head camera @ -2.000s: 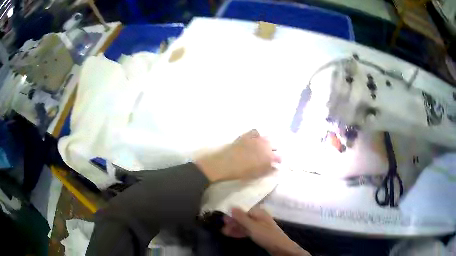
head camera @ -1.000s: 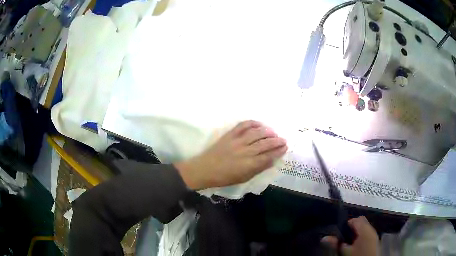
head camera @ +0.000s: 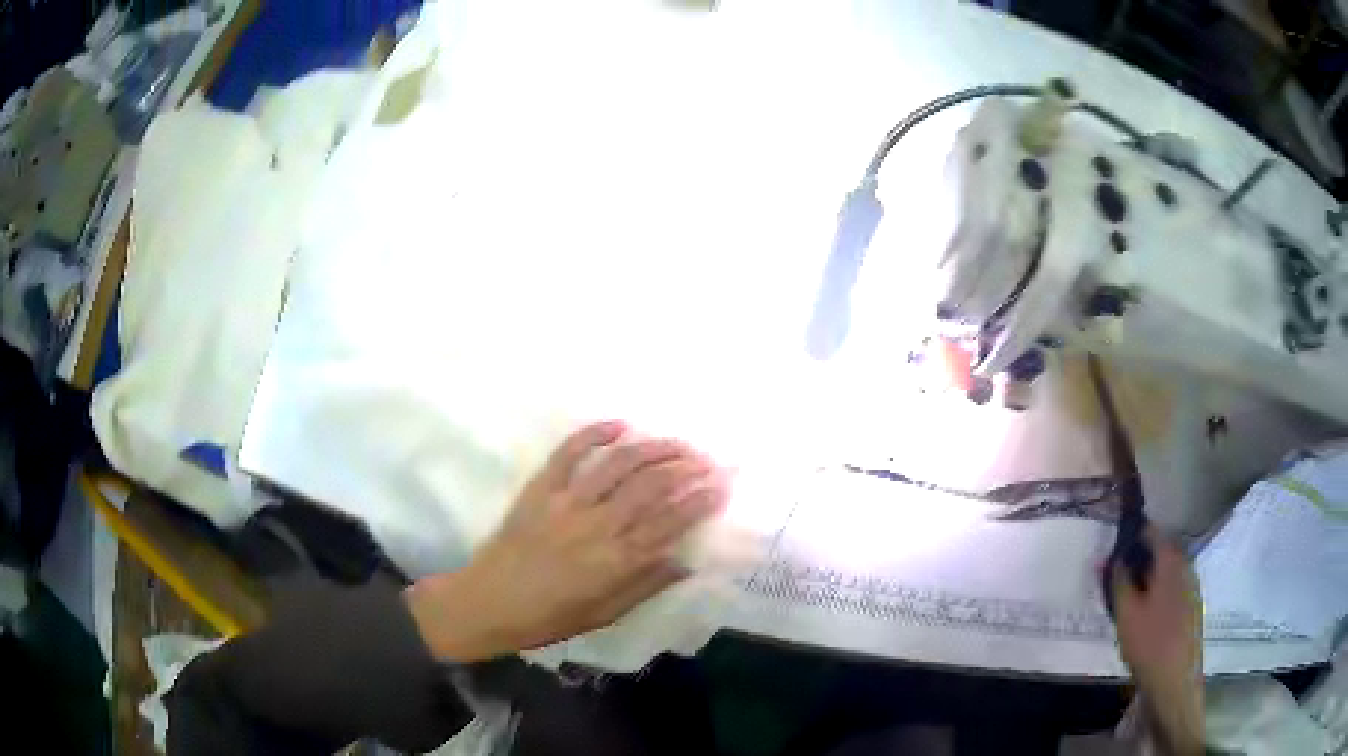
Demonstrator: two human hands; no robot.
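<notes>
White fabric (head camera: pixel 628 617) lies at the front table edge and blends into the glare. My left hand (head camera: pixel 591 532) rests palm down on it, fingers extended and close together, thumb hidden. My right hand (head camera: pixel 1161 606), blurred and partly cut off by the bottom edge, is at the loop handles of the black scissors (head camera: pixel 1127 480). The scissors point away from me beside the machine head. The sewing machine head (head camera: pixel 1020 222) stands at the right. A thin metal tool (head camera: pixel 1053 499) lies left of the scissors.
A grey lamp (head camera: pixel 847 273) on a bendy neck stands left of the head. Dark scale marks (head camera: pixel 946 603) run along the front edge. More cream fabric (head camera: pixel 192 281) hangs at the left, near a yellow tube (head camera: pixel 170 561). A printed white sheet (head camera: pixel 1286 532) lies far right.
My right hand has moved the scissors from over the front edge to the right, beside the machine head. My left hand stays on the fabric. The camera view has shifted.
</notes>
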